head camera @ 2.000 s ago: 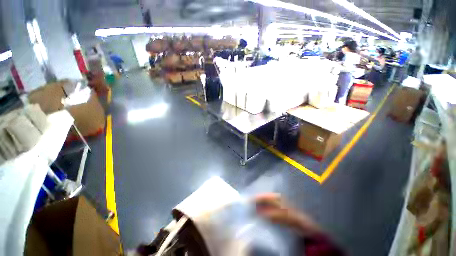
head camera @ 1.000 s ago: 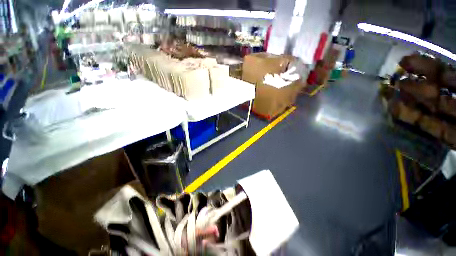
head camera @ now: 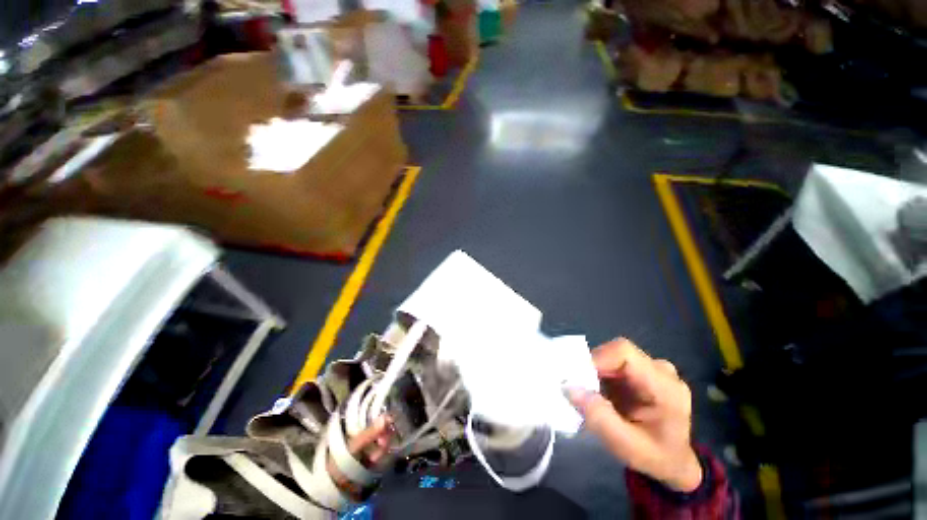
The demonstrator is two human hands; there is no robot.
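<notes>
Several beige tote bags [head camera: 305, 416] hang in a row at the bottom centre-left, with open tops and pale loop handles. My left hand [head camera: 371, 447] shows partly among the handles; its fingers are bent around them. My right hand [head camera: 645, 406] is bare and pinches the edge of a small white sheet or packet [head camera: 571, 374] between thumb and fingers. The white piece overlaps a bright white panel at the right end of the bags; where one ends is hard to tell. A white loop hangs below it.
A large brown carton [head camera: 295, 203] with white pieces inside stands at the left. A white-topped table [head camera: 112, 264] with a blue bin [head camera: 122, 457] under it is at the lower left. Grey floor with yellow lines [head camera: 351, 295] runs ahead. A white-covered thing [head camera: 864, 223] stands at the right.
The view has turned right and down, towards the aisle. The carton and table are nearer. My right hand has come into view, holding the white piece by the bags.
</notes>
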